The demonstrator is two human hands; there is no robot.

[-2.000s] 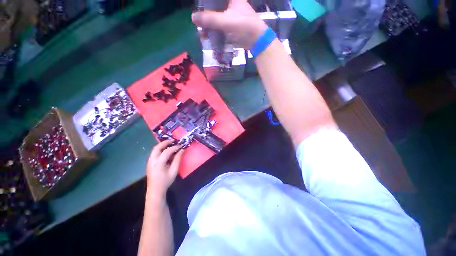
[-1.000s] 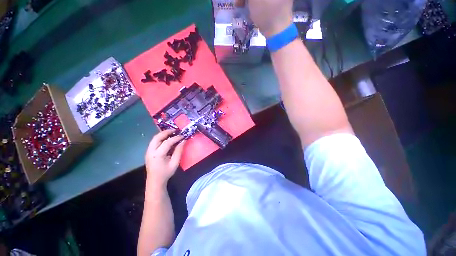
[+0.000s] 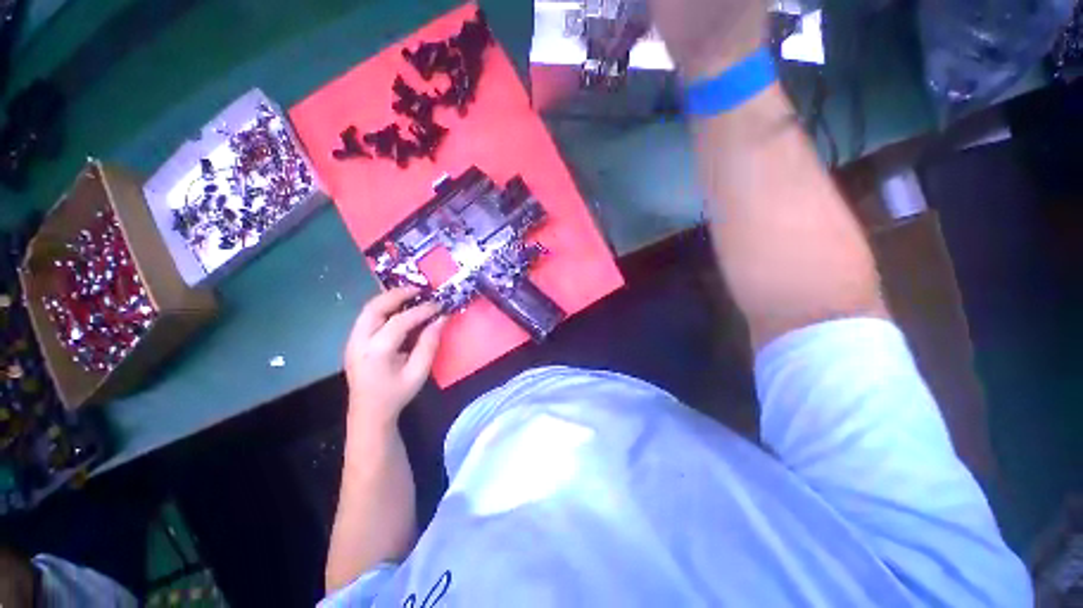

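Note:
A black gun-shaped housing (image 3: 475, 244) lies on the red mat (image 3: 570, 226), its grip pointing toward me and to the right. My left hand (image 3: 398, 339) rests at its near left edge, fingertips touching it. My right hand (image 3: 715, 26) is at the top edge, partly cut off and blurred, with a blue band at the wrist; what it holds cannot be seen. It is beside the white screw feeders (image 3: 561, 48). Small black moulded parts (image 3: 418, 105) lie in a loose pile at the mat's far end.
At left are a brown carton (image 3: 178, 311) of red-and-silver parts and a white tray (image 3: 172, 190) of small dark and silver parts. A clear plastic bag (image 3: 992, 48) is at upper right. Part of another person's sleeve (image 3: 77, 584) shows at lower left.
The whole view has shifted, so the mat and feeders sit higher. My left hand stays at the housing. My right hand remains by the feeders, now more cut off.

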